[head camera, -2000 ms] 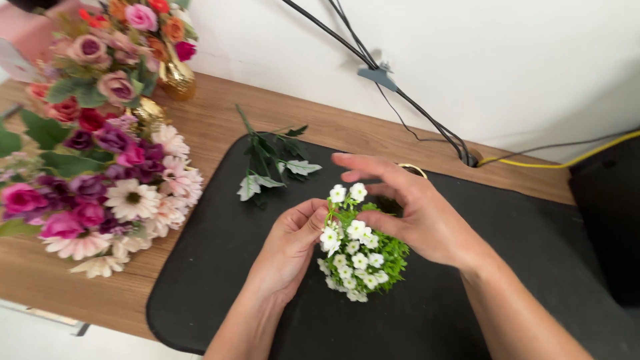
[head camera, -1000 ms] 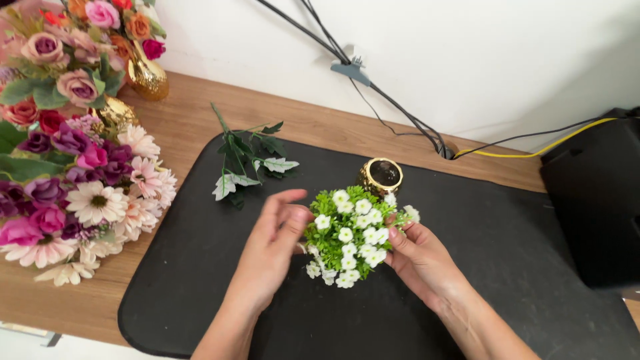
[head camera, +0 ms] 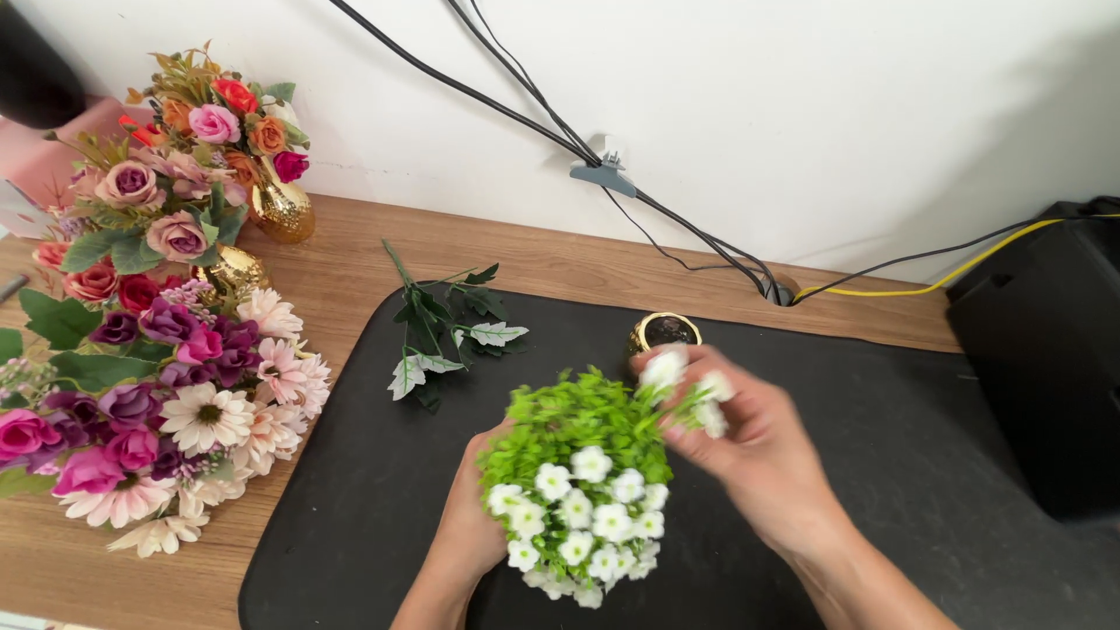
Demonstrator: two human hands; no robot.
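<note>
A round bunch of green foliage with small white artificial flowers (head camera: 573,490) is held over the black desk mat. My left hand (head camera: 481,507) grips it from the left, its fingers mostly hidden behind the greenery. In my right hand (head camera: 735,429), at the bunch's upper right, a slightly blurred sprig of white flowers (head camera: 710,404) is pinched between thumb and fingers. Just behind that hand stands a small gold pot (head camera: 667,331) with a dark inside, partly covered by the fingers. A dark green leafy stem (head camera: 429,306) with pale leaves lies at the mat's back left.
Purple, pink and cream artificial flowers (head camera: 206,416) fill the left side, with rose arrangements in gold vases (head camera: 282,210) behind. The black mat (head camera: 350,525) lies on a wooden desk (head camera: 350,227). Cables (head camera: 691,223) run down the wall; a black case (head camera: 1041,367) stands right.
My left hand, open beside the bunch one second ago, now holds it. My right hand has moved up toward the gold pot with a sprig. The bunch has tilted, showing more bare greenery on top.
</note>
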